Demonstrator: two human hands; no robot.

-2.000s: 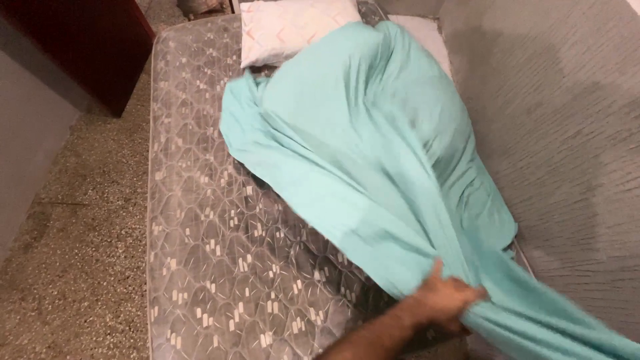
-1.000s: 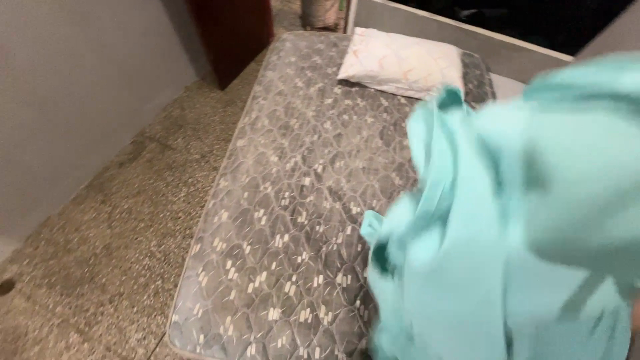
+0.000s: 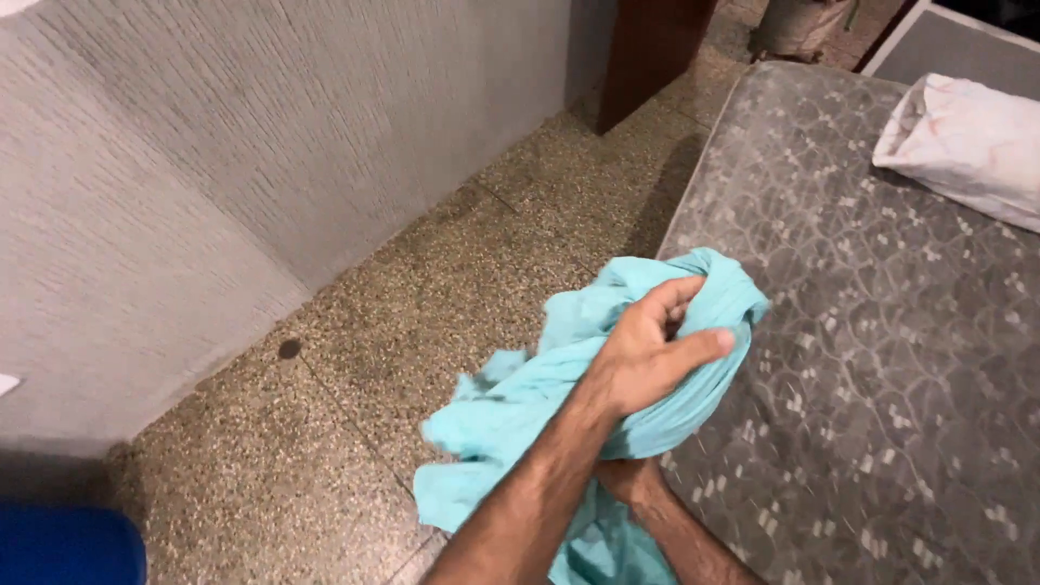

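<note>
A turquoise cloth sheet [image 3: 520,406], bunched into folds, hangs from my hands over the floor beside the mattress. My left hand [image 3: 658,349] lies on top of the bundle, its fingers curled into the folds and its thumb over the cloth. Beneath the bundle is my right hand [image 3: 630,479], its fingers hidden by the fabric it supports. The patterned grey mattress [image 3: 812,325] fills the right side of the view. A white pillow [image 3: 975,146] with faint pinkish lines rests at its far end.
A speckled stone floor [image 3: 390,309] runs between the mattress and a textured grey wall [image 3: 244,146]. A dark red door [image 3: 654,57] stands at the top, near a sack-like container [image 3: 800,28]. A blue object [image 3: 69,544] sits at the lower left.
The turquoise sheet, earlier spread over the mattress, has been lifted off and gathered into a bundle in my hands at the mattress's left side. The view has swung left.
</note>
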